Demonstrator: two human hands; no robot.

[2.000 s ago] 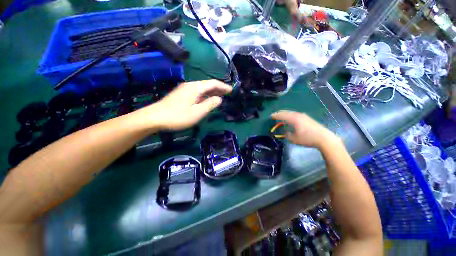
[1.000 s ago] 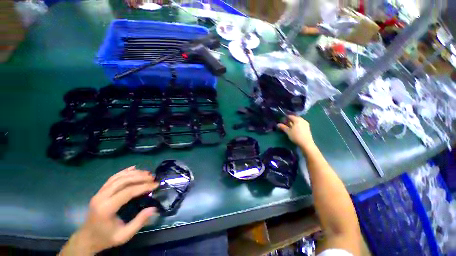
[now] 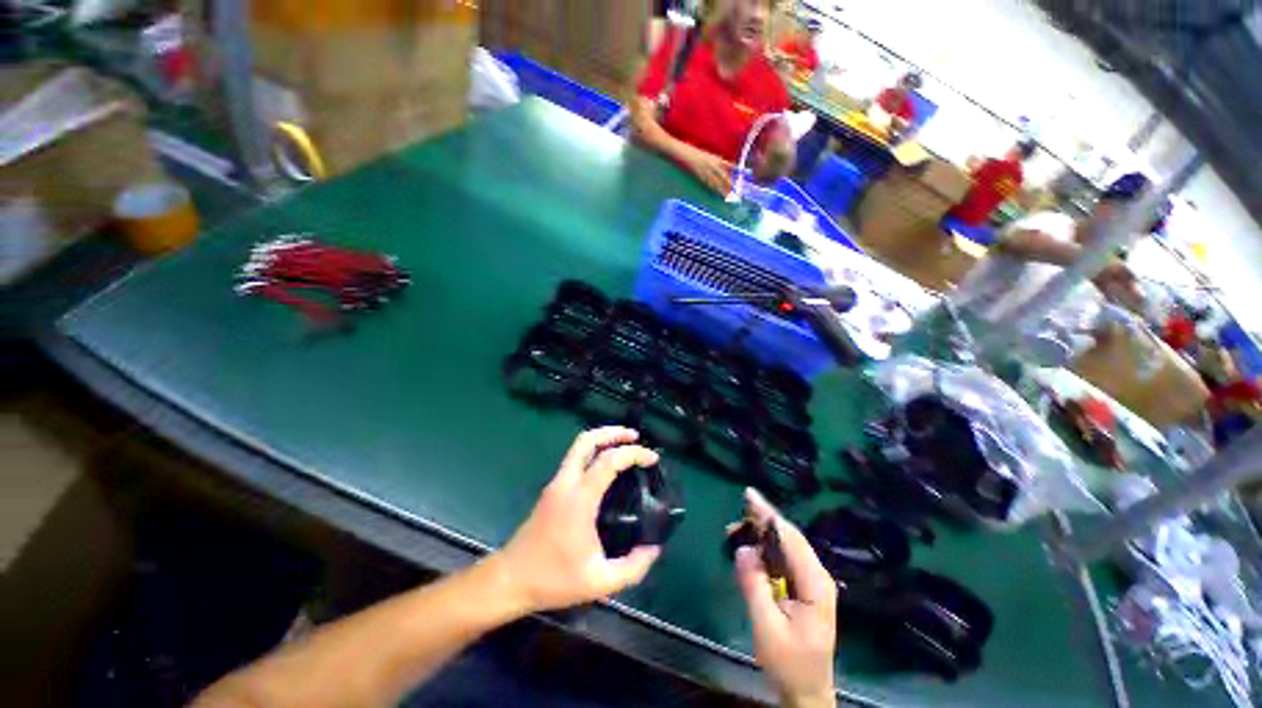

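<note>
My left hand (image 3: pixel 570 533) holds a glossy black plastic housing (image 3: pixel 638 509) near the bench's front edge, fingers on top and thumb below. My right hand (image 3: pixel 792 609) is just right of it, closed around a small tool with yellow-orange handles (image 3: pixel 778 584), which looks like cutting pliers. A small dark piece shows at the tool's tip; I cannot tell what it is. More black housings (image 3: pixel 651 362) stand in rows beyond my hands. Other black housings (image 3: pixel 920 616) lie right of my right hand.
A blue bin (image 3: pixel 720 325) holds black rods, with a black glue gun (image 3: pixel 830 325) on it. A clear bag of black parts (image 3: pixel 969 450) lies at right. Red wire leads (image 3: pixel 325 277) lie at left. A person in red (image 3: pixel 727 97) is across the bench. A metal post (image 3: pixel 1107 249) slants at right.
The view has swung left and up. My left hand now holds a housing up from the bench. My right hand has moved from beside the bag to near the left hand, with the tool showing.
</note>
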